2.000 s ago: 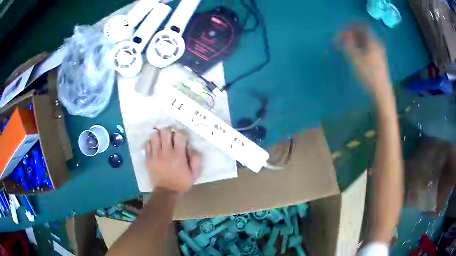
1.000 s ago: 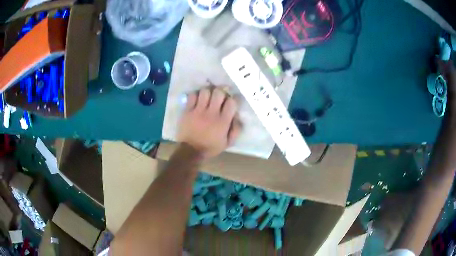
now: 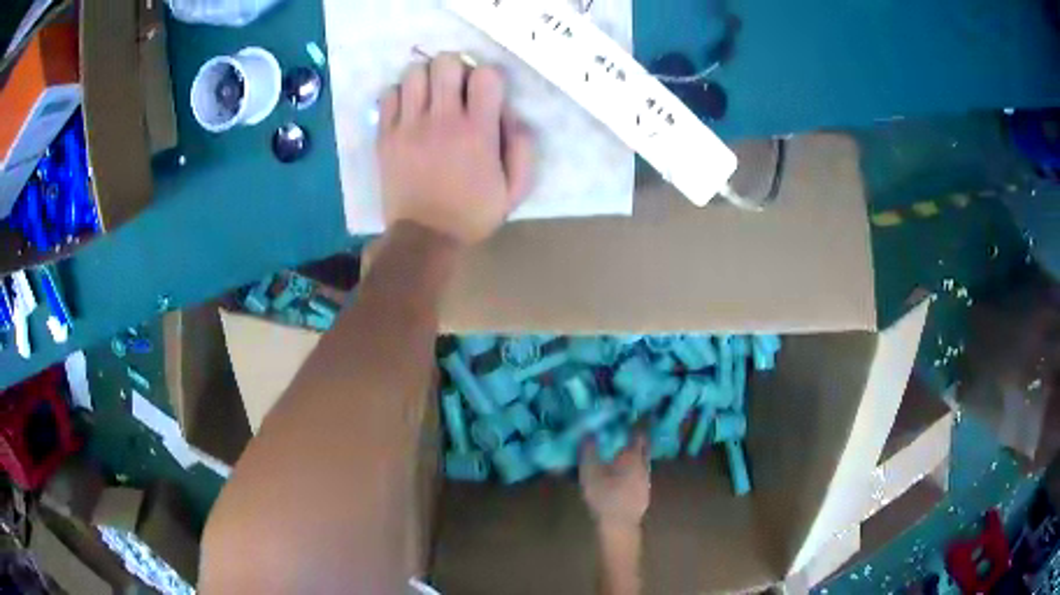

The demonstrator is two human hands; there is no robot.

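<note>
A large open carton [image 3: 651,279] stands at the bench's front edge, with many teal handheld fan bodies [image 3: 488,395] piled inside. My right hand [image 3: 616,477] is down inside the carton, its fingertips at the near side of the pile by a blurred teal body; whether it grips one is unclear. My left hand [image 3: 448,151] lies palm down on a white sheet [image 3: 570,174] on the bench, fingers close together. Small thin bits show at its fingertips; what is under the palm is hidden. A white power strip [image 3: 616,87] lies slanting across the sheet.
A small white tub [image 3: 235,90] and dark discs [image 3: 291,142] are left of the sheet. An orange-and-white carton [image 3: 41,99] with blue cylinders is at far left. Another carton with teal bodies [image 3: 291,300] stands left of the big one. A cable [image 3: 776,174] hangs over the flap.
My right hand has moved from the teal bodies at the bench's right side into the big carton. My left hand stays on the sheet. The view has tilted down towards the carton.
</note>
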